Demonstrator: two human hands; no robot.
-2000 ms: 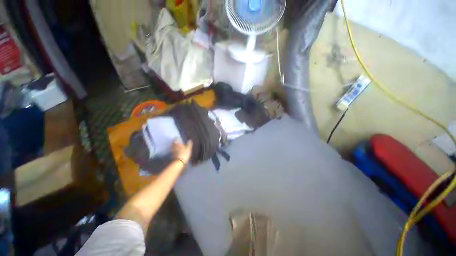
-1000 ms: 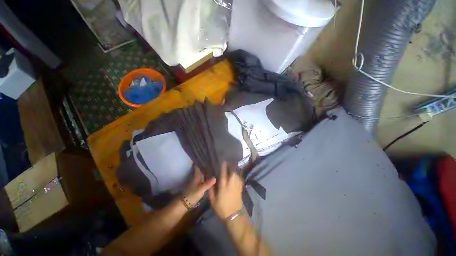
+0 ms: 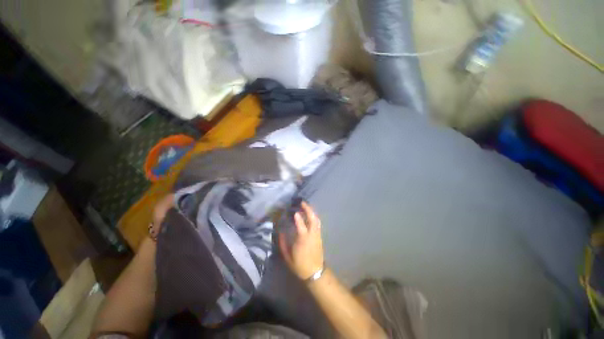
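Note:
A stack of dark grey-brown cut pieces is lifted and tilted at the left end of the grey table. White and grey curved layers show along its side. My left hand is on the upper left edge of the stack; its fingers are partly hidden, and it holds the pieces. My right hand is at the stack's right side by the table edge, fingers bent around dark fabric. The image is blurred there. A brown and white bundle lies just behind.
An orange wooden bench is under the fabric. An orange basin stands on the green floor beyond. A grey duct rises behind the table. A red padded board is at the right, a yellow hose near the right edge.
The dark pieces have been lifted and turned up toward me, showing their striped layers. My left hand has moved left to their outer edge. The view has shifted.

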